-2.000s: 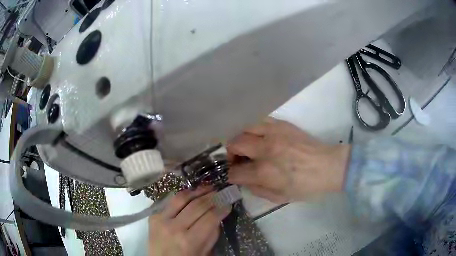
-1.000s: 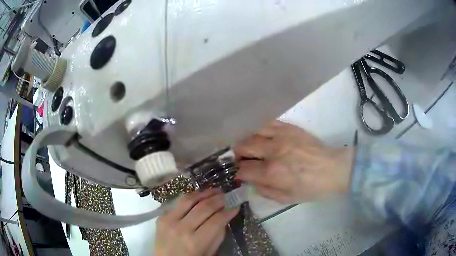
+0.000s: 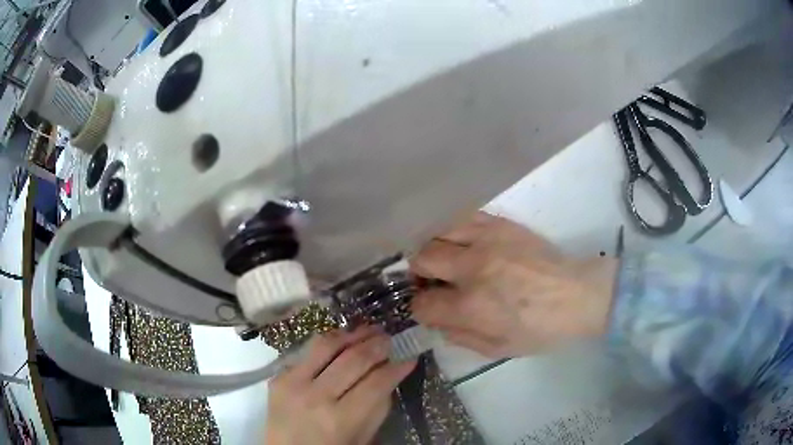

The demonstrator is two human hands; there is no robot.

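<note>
A speckled brown-black cut fabric panel (image 3: pixel 448 410) runs under the white sewing machine head (image 3: pixel 391 96); part of it shows again left of my left hand. My left hand (image 3: pixel 335 395) comes from the bottom edge, its bent fingers on the fabric beside the shiny metal parts (image 3: pixel 378 295) under the head. Its fingertips are partly hidden. My right hand (image 3: pixel 522 287), in a pale blue sleeve, reaches in from the right with curled fingers at the other side of these parts. Its fingertips and anything between them are hidden.
A cream ribbed tension dial (image 3: pixel 272 291) and a white curved guard (image 3: pixel 74 352) stick out in front. Dark shears (image 3: pixel 669 165) lie on the white table at right. Fabric strips (image 3: pixel 165 356) lie at left. Other benches stand behind.
The view has shifted slightly, so the machine and shears sit further right in the picture. Both hands keep nearly the same place at the metal parts, with no clear movement of the fabric.
</note>
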